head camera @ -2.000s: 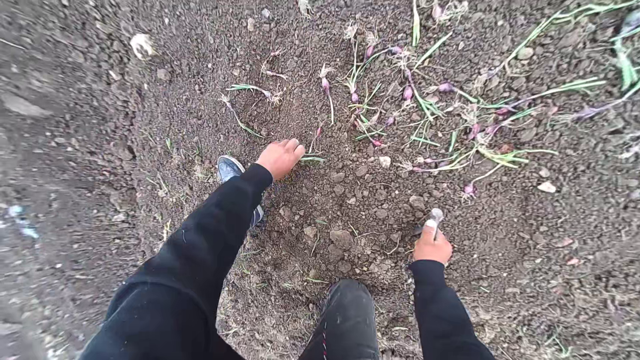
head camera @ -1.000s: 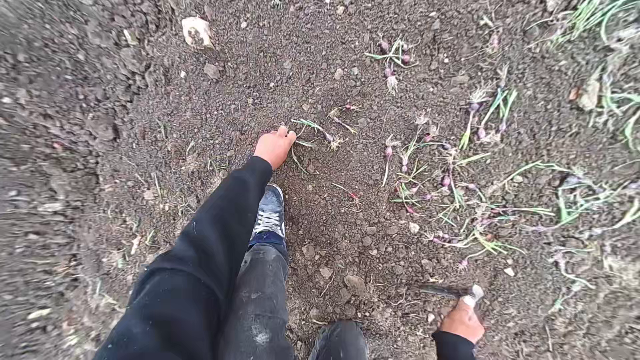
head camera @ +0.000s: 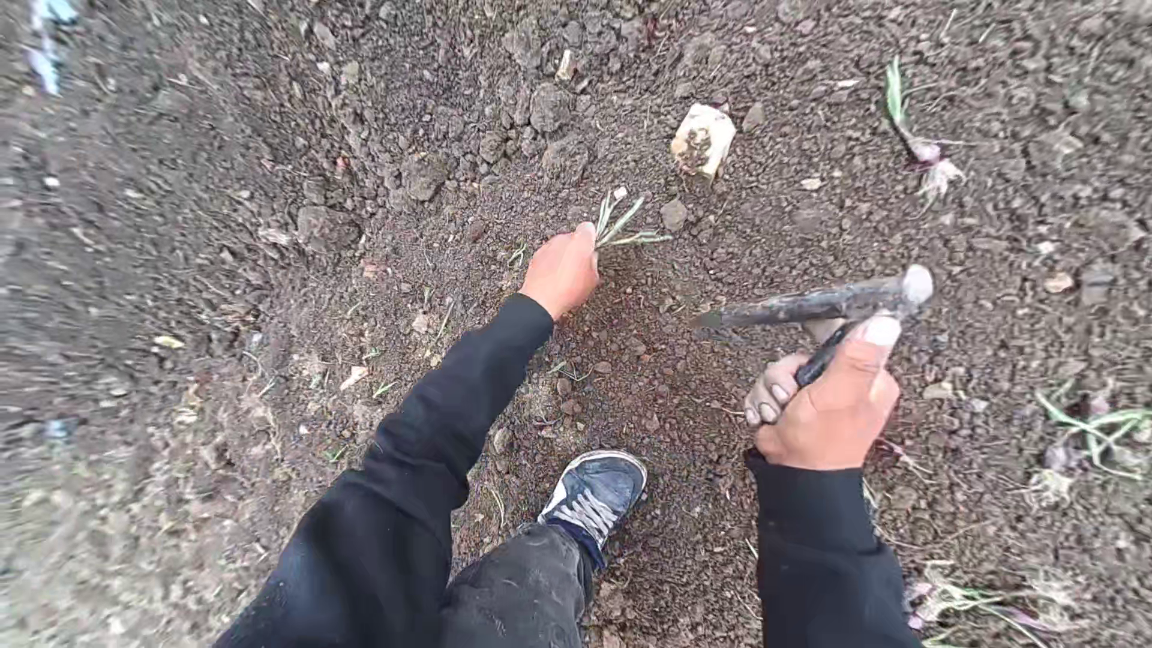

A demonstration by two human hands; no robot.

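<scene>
My left hand [head camera: 565, 270] is closed around the green stalks of an onion plant [head camera: 625, 227], whose leaf ends stick out past the fingers above the soil; its bulb cannot be seen. To the right, my right hand [head camera: 828, 391] grips the short handle of a small hand tool [head camera: 814, 301], with a dark, soil-covered head and a pale rounded end. The tool's head points left over the soil. A purple onion with roots and a green top [head camera: 924, 151] lies at the upper right.
A pale, dirt-marked chunk [head camera: 704, 141] lies on the soil beyond my hands. More onion plants lie at the right edge [head camera: 1100, 432] and lower right [head camera: 981, 605]. My shoe [head camera: 594, 499] stands between my arms. Clods and small stones cover the ground.
The view has shifted a lot. My right hand has come up with the tool, closer to my left hand. The left hand now has green stalks showing from its fingers.
</scene>
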